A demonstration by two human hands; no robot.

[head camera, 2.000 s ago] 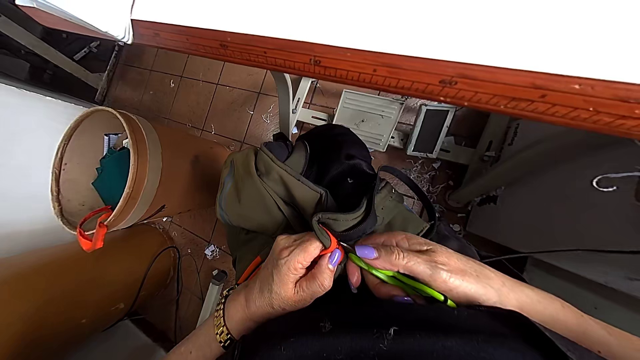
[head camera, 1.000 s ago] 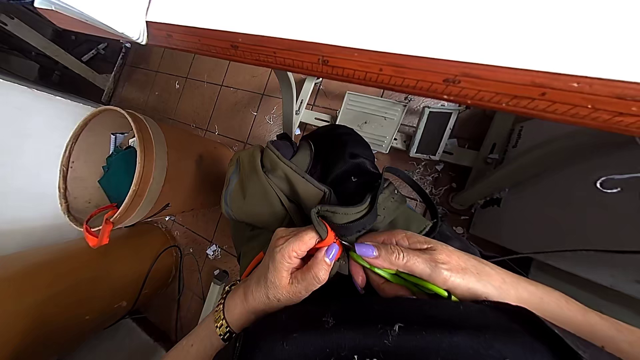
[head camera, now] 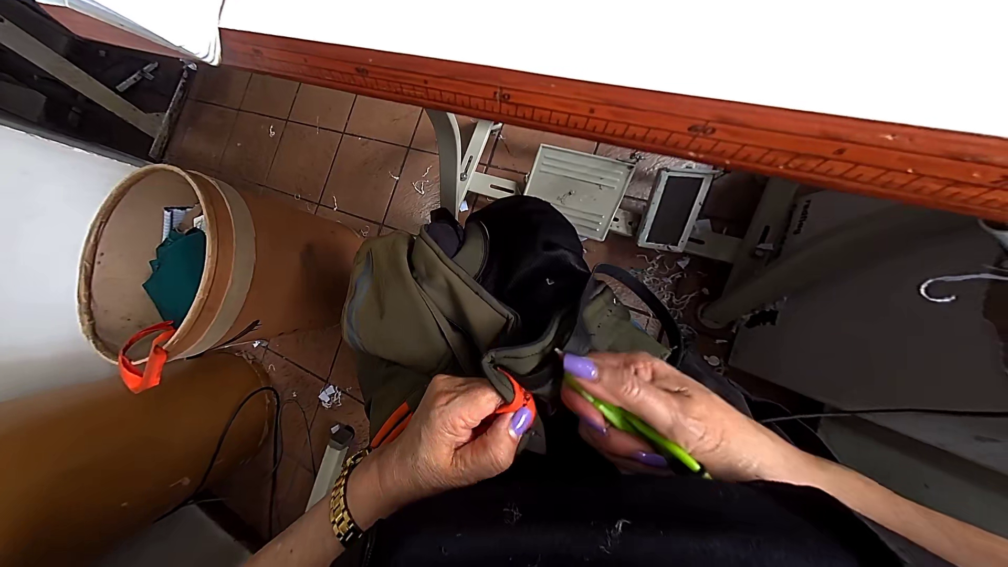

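An olive-green garment with black lining [head camera: 429,295] lies bunched over my lap. My left hand [head camera: 465,429] pinches its dark-edged hem together with an orange fabric strip [head camera: 516,398]. Just to the right, my right hand [head camera: 669,409] holds a slim tool with bright green handles [head camera: 638,429], which look like those of thread snips or small scissors. Its tip is mostly hidden by the thumb and pointed at the garment, a little apart from the orange strip. A dark band loops out of the cloth behind my right hand.
A tabletop edge with a printed ruler scale [head camera: 551,98] crosses above. A round cardboard bin [head camera: 244,268] at left holds teal cloth, an orange strip over its rim. Under the table are a metal pedal [head camera: 579,189], frame legs, cables and thread scraps on the tiled floor.
My right hand with the green-handled tool has drawn slightly away from the orange strip, leaving a gap between the hands. My left hand keeps its pinch on the strip and hem.
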